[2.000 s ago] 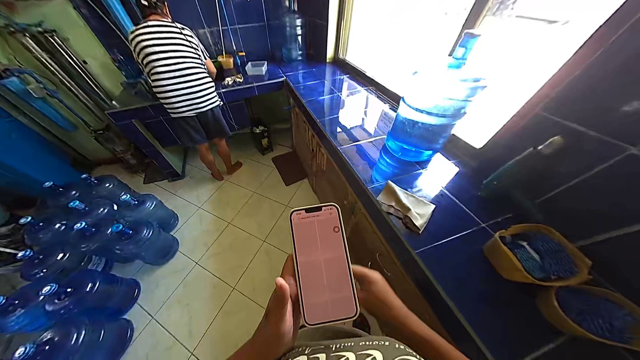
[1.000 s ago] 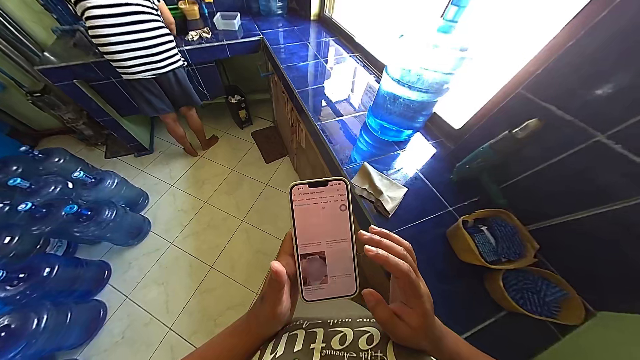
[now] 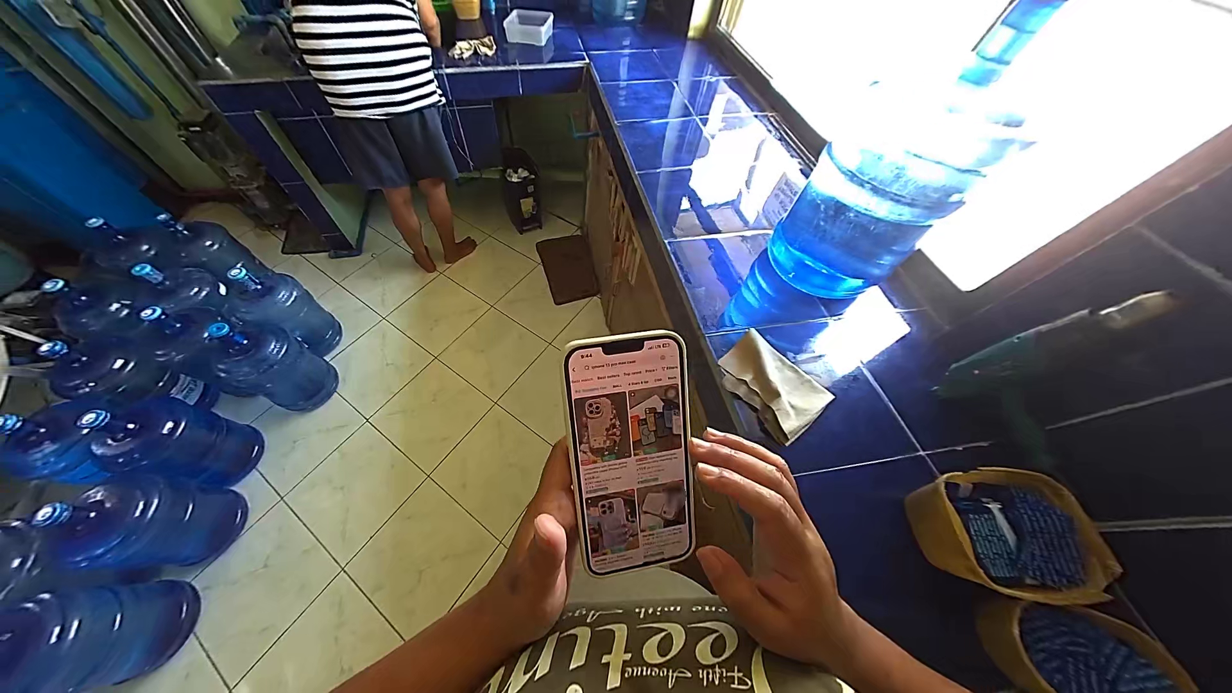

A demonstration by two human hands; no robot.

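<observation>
My left hand (image 3: 535, 558) holds a smartphone (image 3: 630, 452) in a pale case upright at the lower middle of the view, gripping its left edge. Its lit screen shows a grid of product pictures with writing. Beside the phone's right edge is my right hand (image 3: 770, 539), fingers spread and thumb apart, holding nothing. A folded beige cloth (image 3: 776, 385) lies on the blue tiled counter (image 3: 664, 144), beyond my right hand.
A large blue water jug (image 3: 857, 221) stands on the counter by the window. Two baskets (image 3: 1088, 587) hold blue items at the right. Several blue jugs (image 3: 164, 438) cover the floor at the left. A person (image 3: 375, 67) in a striped shirt stands at the far counter.
The phone's screen has gone from nearly blank to partly filled, and now to a grid of pictures. My right hand has come away from the phone's edge since the earliest frame.
</observation>
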